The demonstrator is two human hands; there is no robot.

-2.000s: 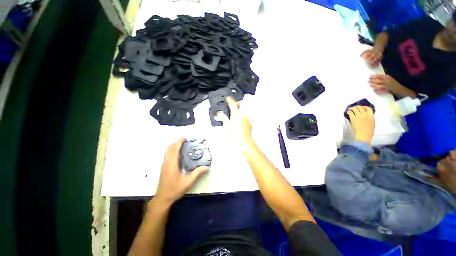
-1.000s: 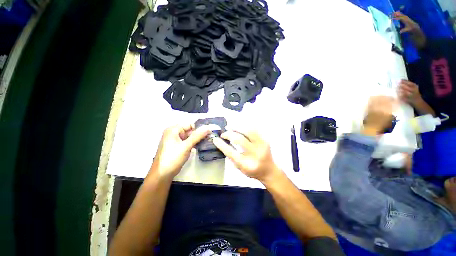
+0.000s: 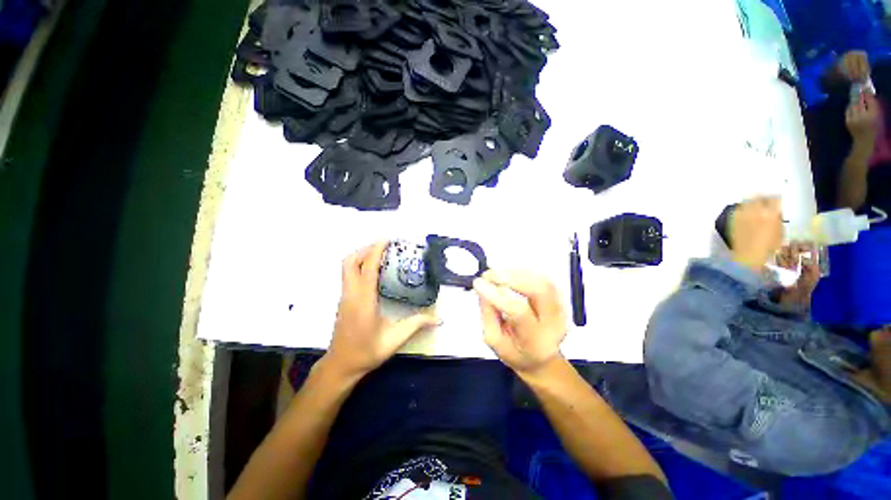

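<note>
My left hand (image 3: 366, 311) holds a grey-black cube unit (image 3: 404, 272) near the table's front edge. Its face with a round centre points up. My right hand (image 3: 523, 317) pinches the lower right edge of a flat black die-cut cover (image 3: 478, 256) with a large round hole. The cover's left end lies at the unit's upper right edge; I cannot tell if it is joined there. A big heap of flat black covers (image 3: 391, 73) lies behind. Two black cubes (image 3: 602, 158) (image 3: 625, 240) sit at right, with a slim black tool (image 3: 577, 281) beside the nearer one.
A neighbouring worker's denim sleeve (image 3: 708, 312) and blurred hand are at the right, by a dark piece. A white bottle (image 3: 838, 227) with a thin nozzle is beside them. Another person's hands (image 3: 860, 103) show at far right. A dark green channel (image 3: 107, 244) runs along the left.
My right hand has moved right from over the unit and now holds the cover out by its edge. My left hand has shifted to the unit's left side. The neighbour's hand has moved.
</note>
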